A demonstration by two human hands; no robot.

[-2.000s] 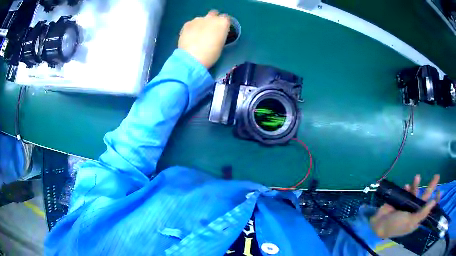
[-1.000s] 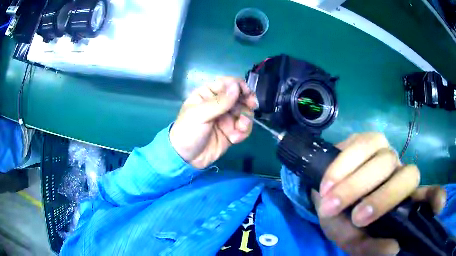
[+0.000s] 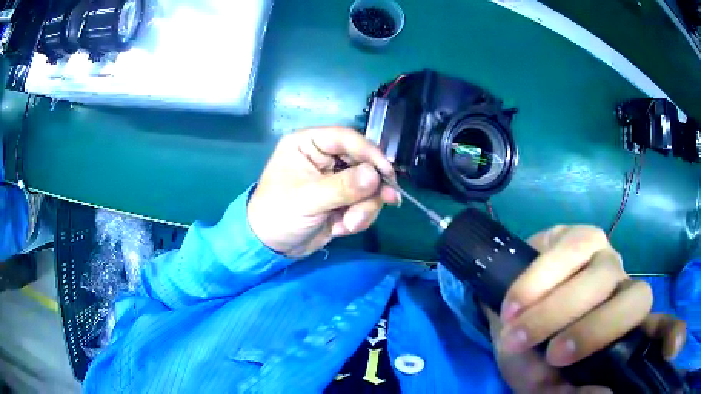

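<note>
My right hand [image 3: 576,308] is wrapped around the black electric screwdriver [image 3: 488,250], whose thin metal bit points up and left. My left hand [image 3: 315,188] has its thumb and fingertips pinched together at the tip of the bit. Whether a screw is between the fingertips is too small to tell. Just behind the hands the black optical-engine housing [image 3: 419,127] sits on the green bench, with its round lens [image 3: 473,154] facing up and reflecting green. The clear round screw cup [image 3: 376,23] with dark screws stands behind the housing.
A white lens tray [image 3: 192,65] with black lenses [image 3: 107,23] lies at the back left. Another black unit [image 3: 653,127] with hanging wires is at the right. A dark perforated crate [image 3: 73,269] with clear bags [image 3: 123,254] is below the bench edge at the left. A pale rail [image 3: 584,50] runs behind.
My left hand has come from the screw cup to the screwdriver bit. My right hand has brought the screwdriver from the lower right to the middle and closed around it.
</note>
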